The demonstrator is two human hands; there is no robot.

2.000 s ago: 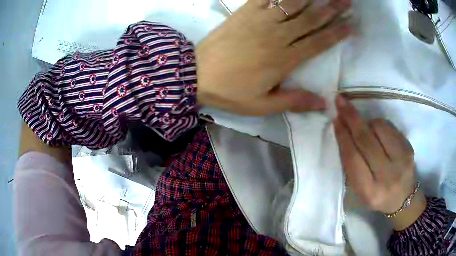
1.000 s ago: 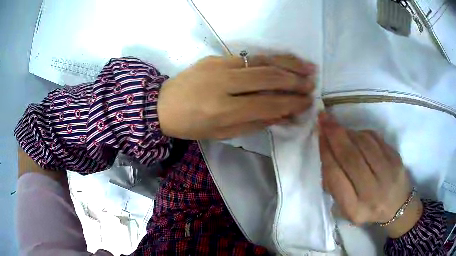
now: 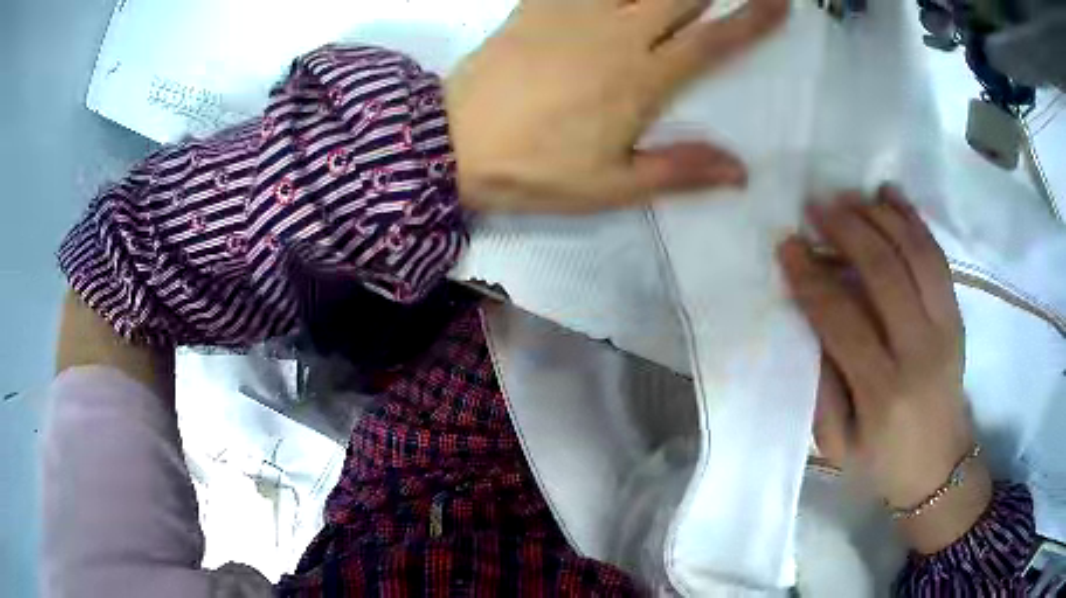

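A long white strip [image 3: 748, 386] with a dark line along its left edge runs from the upper middle down to the bottom of the view. My left hand [image 3: 596, 105] lies flat on the white cloth at the strip's upper left, fingers spread, its fingertips near the top edge. My right hand [image 3: 883, 339] rests with bent fingers on the strip's right edge; I cannot tell whether it pinches the cloth. A grey-brown zipper band [image 3: 1011, 298] shows right of my right hand, partly covered by it.
Dark machine parts [image 3: 994, 58] and a small grey block [image 3: 994, 132] are at the upper right. White panels [image 3: 561, 421] hang beside the checked apron [image 3: 444, 467]. A white pile [image 3: 263, 467] with dark lines is at lower left. The white table's corner [image 3: 152, 70] shows at upper left.
My left hand has moved up and right, its fingers now spread. My right hand has shifted slightly right and up. The strip has moved a little right, and less of the zipper shows.
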